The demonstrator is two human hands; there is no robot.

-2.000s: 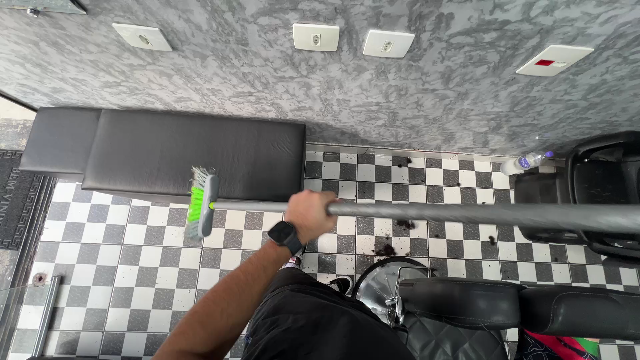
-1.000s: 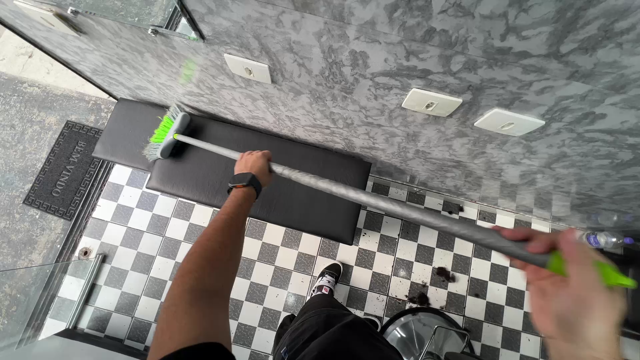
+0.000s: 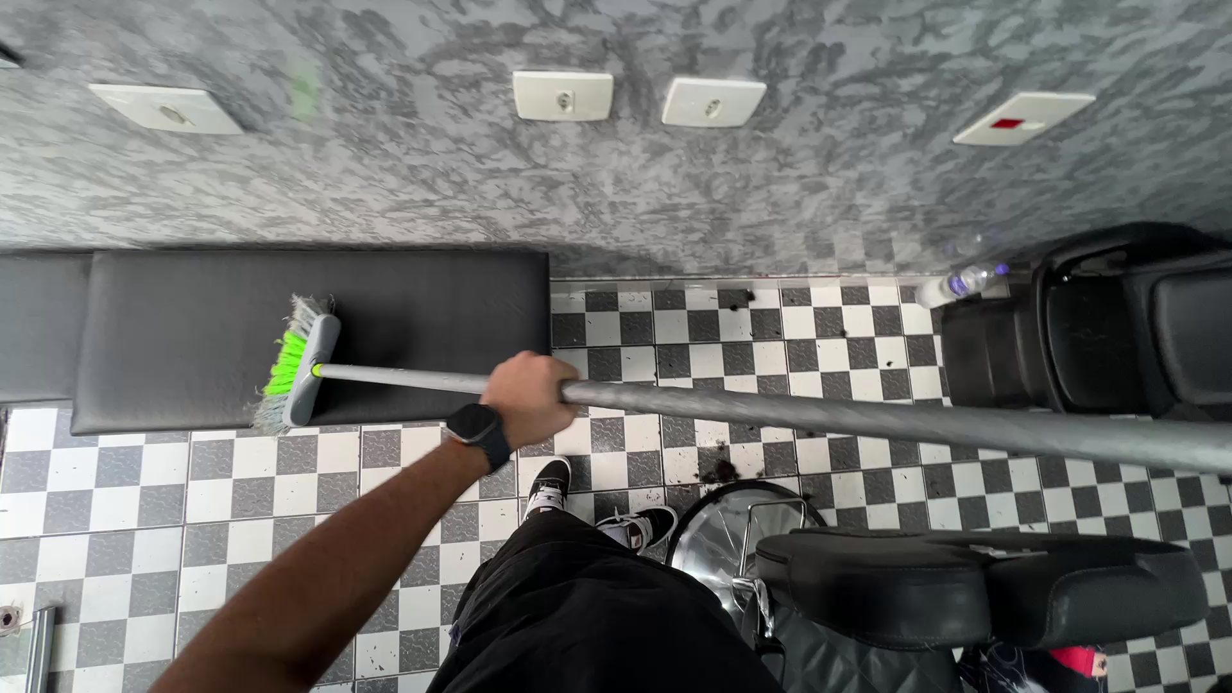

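A broom (image 3: pixel 310 371) with a grey head and green and grey bristles is held sideways, its head over the black padded bench (image 3: pixel 192 327). My left hand (image 3: pixel 527 397), with a dark watch at the wrist, is closed around the grey pole partway along it. From there the pole runs to the right edge of the view. My right hand is out of view. Dark clumps of what looks like hair (image 3: pixel 720 471) lie on the checkered tile floor (image 3: pixel 616 443), below the pole.
A black barber chair (image 3: pixel 885 587) with a round metal base (image 3: pixel 722 539) stands beside my feet. Another black chair (image 3: pixel 1088 327) is at the right, near a plastic bottle (image 3: pixel 962 285) by the wall. Outlet plates (image 3: pixel 564 96) are on the grey patterned wall.
My right hand, seen on the green end of the pole one second ago, has left the view. My left hand keeps its hold on the pole. The view has swung to the right.
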